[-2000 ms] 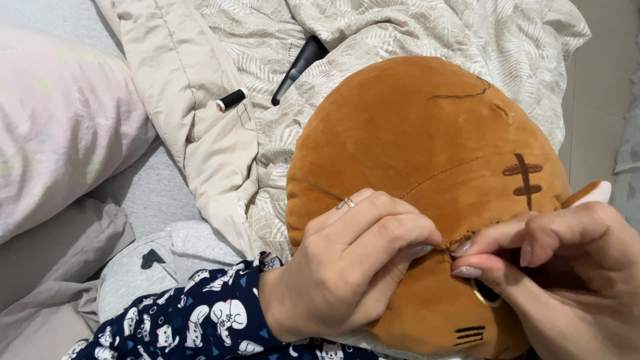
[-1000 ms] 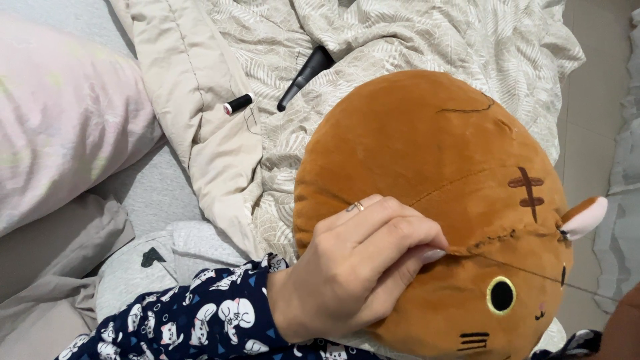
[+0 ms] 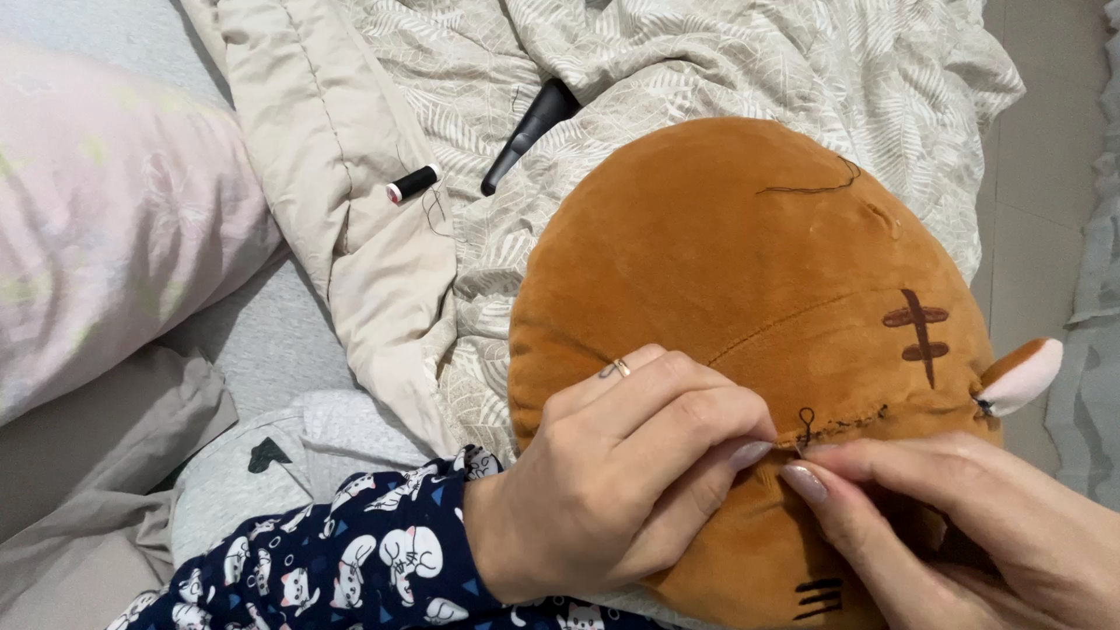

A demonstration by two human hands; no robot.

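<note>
A round brown plush toy (image 3: 700, 254) lies on the bedding, its seam crossed by dark stitches (image 3: 844, 424). My left hand (image 3: 639, 464) pinches the plush fabric along this seam between thumb and fingers. Just to its right, the thumb and forefinger of my right hand (image 3: 910, 507) meet at the seam on something thin, probably a sewing needle, mostly hidden by the fingertips. A small loop of black thread (image 3: 807, 418) stands above them. Loose dark thread (image 3: 814, 188) rests on the toy's upper part. The toy's eye is covered by my right hand.
A spool of black thread (image 3: 414, 184) lies on the beige blanket edge, beside a black tapered object (image 3: 532, 131) partly under the leaf-patterned cover (image 3: 682, 52). A pink pillow (image 3: 122, 227) is at the left. Tiled floor (image 3: 1024, 175) shows at the right.
My right hand, at the lower right edge with a thread stretched towards it one second ago, is back at the seam beside my left hand. The left hand keeps its pinch on the fabric.
</note>
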